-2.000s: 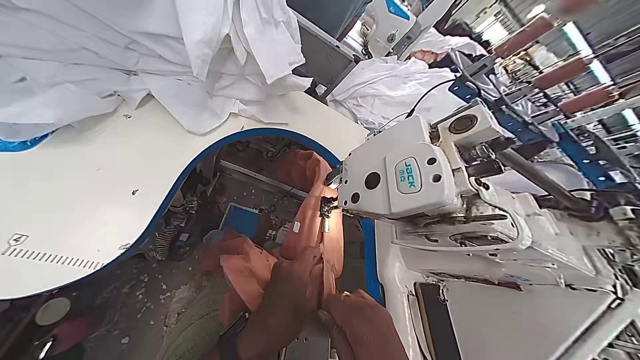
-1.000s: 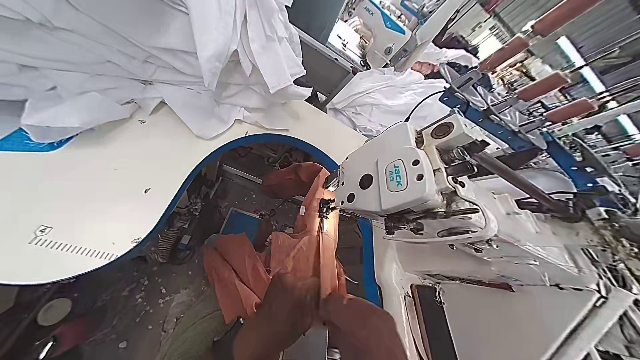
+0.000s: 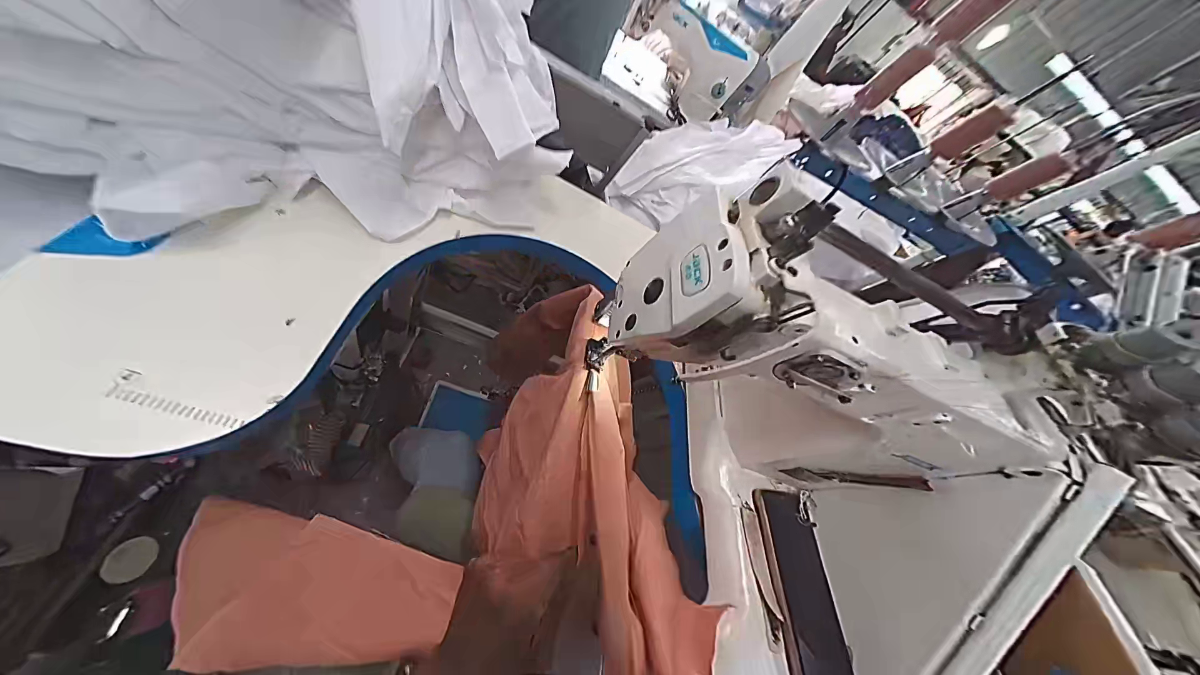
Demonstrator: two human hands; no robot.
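Note:
Orange fabric [image 3: 553, 450] hangs in folds below the head of a white Jack sewing machine [image 3: 694, 272], its upper end at the needle and presser foot area [image 3: 596, 354], where a small light shines. Another wide piece of the orange fabric [image 3: 309, 591] spreads to the lower left. My left hand [image 3: 516, 609] shows as a blurred brown shape at the bottom centre, against the fabric; its fingers cannot be made out. My right hand is not seen in this view.
White garments [image 3: 281, 112] are heaped on the cream table [image 3: 187, 319], whose blue edge curves around an opening. More white cloth [image 3: 703, 159] lies behind the machine. Another sewing machine [image 3: 703, 56] and thread cones [image 3: 970, 131] stand farther back.
My right hand was on the orange fabric at the lower centre and is now out of view. The orange fabric now spreads wider, down to the lower left.

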